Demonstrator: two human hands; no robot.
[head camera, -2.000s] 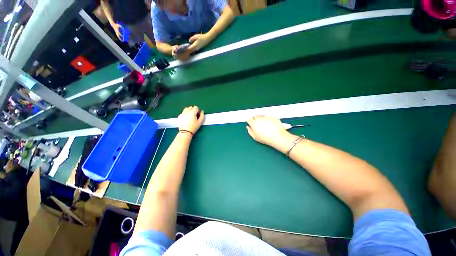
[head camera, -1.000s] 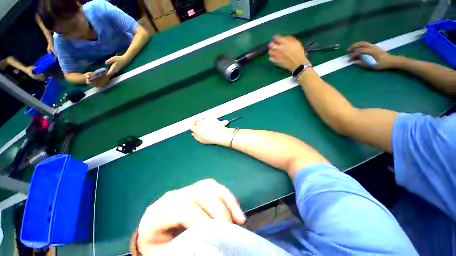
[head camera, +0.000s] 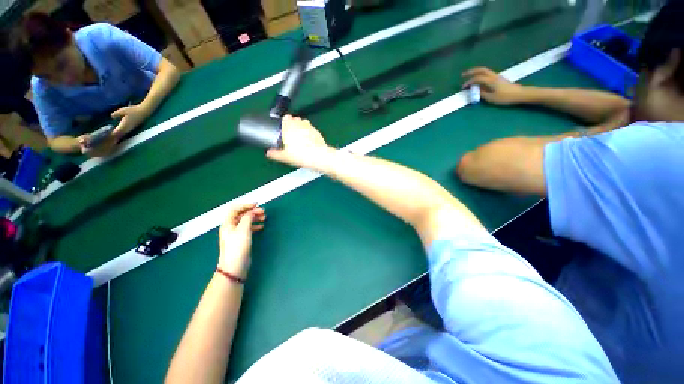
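A grey hair dryer (head camera: 259, 131) is over the green conveyor, its short barrel to the left and its handle (head camera: 291, 81) pointing up and away. My right hand (head camera: 300, 142) is closed around the rear of the dryer head, near the handle joint. The thin tool is not visible in it. My left hand (head camera: 244, 223) is over the near white strip, fingers loosely curled; whether it holds a small part is unclear. Small black parts (head camera: 156, 241) lie in a cluster on the strip to its left.
A blue bin (head camera: 51, 326) stands at the lower left. A bundled cord (head camera: 394, 97) lies on the conveyor. A neighbouring worker's arms (head camera: 555, 101) reach in at the right, by another blue bin (head camera: 606, 56). A person (head camera: 105, 71) sits across the line.
My right hand has moved forward from the white strip and taken hold of the dryer, which is now further left. My left hand has moved from near my body to the strip.
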